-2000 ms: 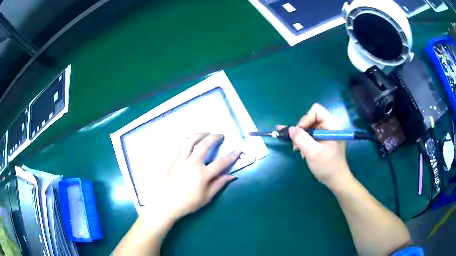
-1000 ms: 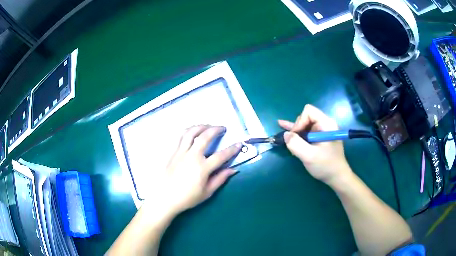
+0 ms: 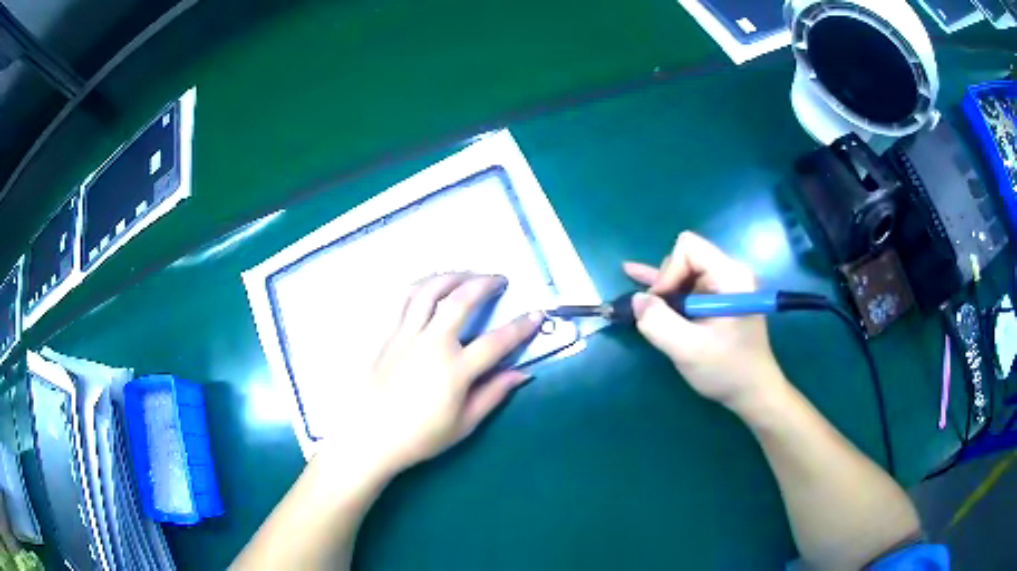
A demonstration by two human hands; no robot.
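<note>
A white-bordered panel sheet (image 3: pixel 368 268) with a dark outline lies tilted on the green bench; its centre glares white. A small ring (image 3: pixel 548 327) shows near its right corner. My left hand (image 3: pixel 446 368) is bare and lies spread on the sheet, a fingertip beside the ring; whether a small part is under the fingers is hidden. My right hand (image 3: pixel 708 323) holds a soldering iron (image 3: pixel 730 303) with a blue handle. The iron's metal tip is at the sheet's right corner, just above the ring and close to my left fingertip.
A blue tray (image 3: pixel 173 446) and a stack of panels (image 3: pixel 84 468) stand at left. Dark panels (image 3: pixel 134 190) lie at far left and top right. A white round hood (image 3: pixel 859 67), black stand (image 3: pixel 853 206), tip-cleaning tray (image 3: pixel 878 293), blue parts bin (image 3: pixel 995 123) and pink stick (image 3: pixel 945 383) are at right.
The iron's tip has moved left and slightly down from the sheet's right edge to beside the ring. My left hand stays on the sheet. The dark panels on the conveyor-like far side have shifted right.
</note>
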